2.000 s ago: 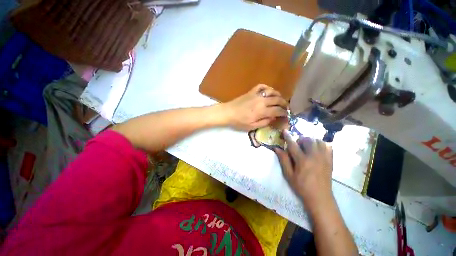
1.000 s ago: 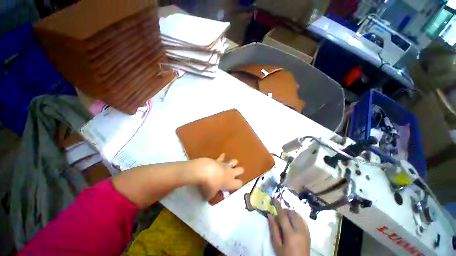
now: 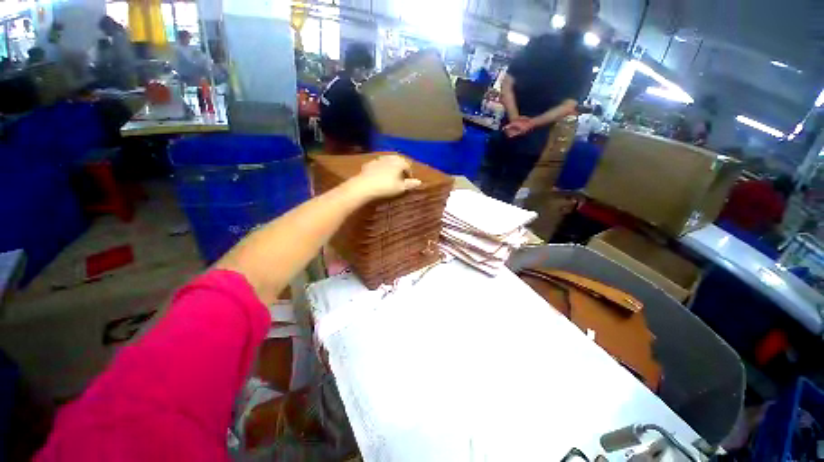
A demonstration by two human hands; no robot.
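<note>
My left hand (image 3: pixel 388 176) is on top of the tall stack of tan-brown panels (image 3: pixel 388 239) at the left back of the table. Its fingers are bent near the top panel's edge; I cannot tell whether they grip a panel. My right hand is out of the picture. A lower pile of white sheets with brown edges (image 3: pixel 486 217) stands just right of the tall stack.
The white table (image 3: pixel 461 361) runs towards me; a bit of the sewing machine (image 3: pixel 637 439) shows at the bottom edge. A grey bin (image 3: pixel 700 374) with loose brown panels (image 3: pixel 603 320) stands beyond. Blue bins (image 3: pixel 237 203), cardboard boxes (image 3: pixel 660 179) and a standing person (image 3: pixel 542 90) are behind.
The view has swung up and left. My left hand has moved from the panel on the table to the tall stack. My right hand, that panel and most of the machine have left the picture.
</note>
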